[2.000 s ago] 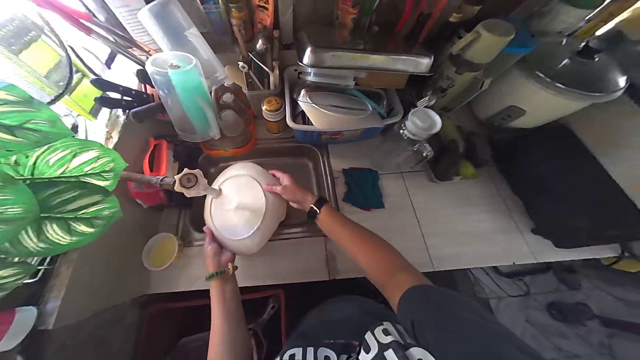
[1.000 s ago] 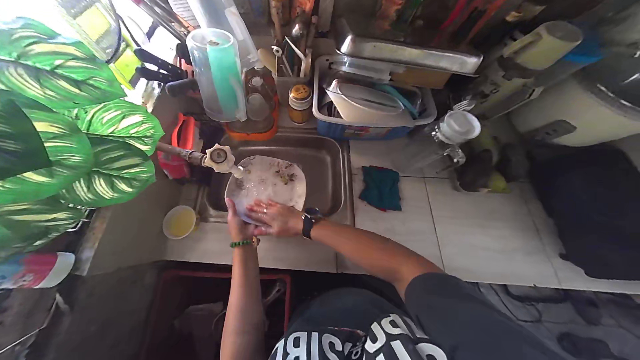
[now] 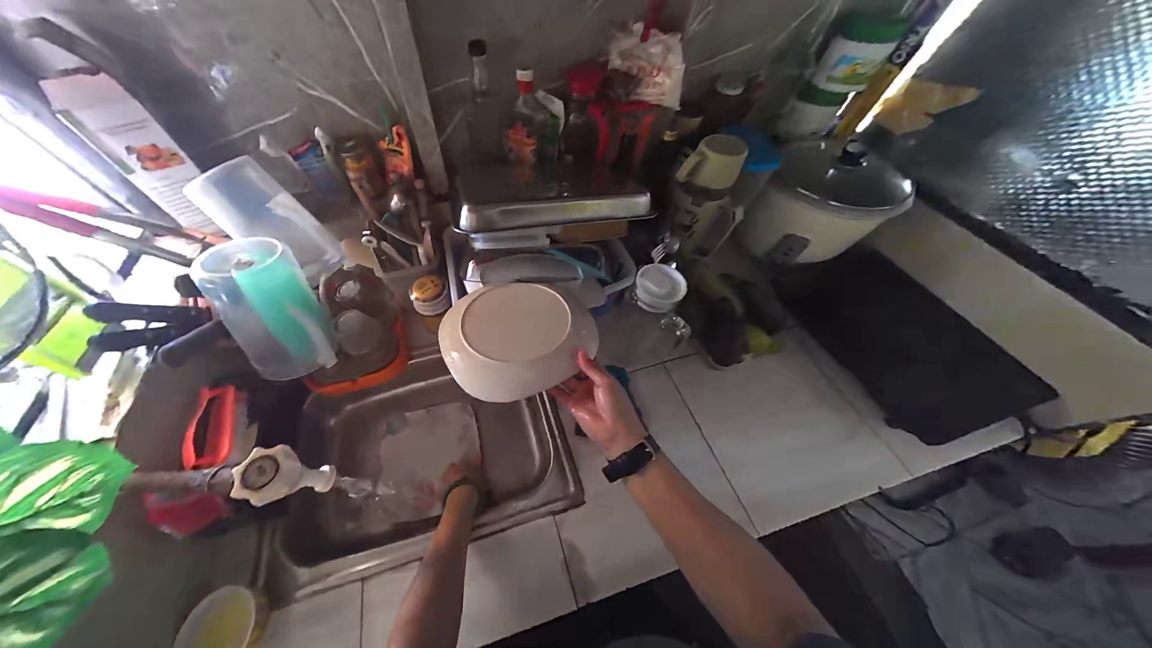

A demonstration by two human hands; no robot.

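My right hand [image 3: 598, 405], with a dark watch at its wrist, holds an upturned white dish [image 3: 516, 337] by its near right edge. The dish is above the back right rim of the metal sink [image 3: 540, 450], in front of a rack. Down in the sink my left hand [image 3: 461, 479] touches the right side of a pale, flat, squarish piece [image 3: 423, 450]; its fingers are partly hidden and the grip is unclear. Water runs from the faucet [image 3: 274, 474] beside that piece.
Behind the sink stand a clear plastic pitcher [image 3: 265, 310], a small jar [image 3: 429, 295] and a dish rack [image 3: 621, 265]. A lidded glass [image 3: 660, 288] and a rice cooker [image 3: 823, 202] are at the right. A bowl [image 3: 216, 619] sits at the sink's near left corner.
My right hand has come up and right from the sink, now holding the white dish. My left hand has stayed low in the sink. The view has shifted.
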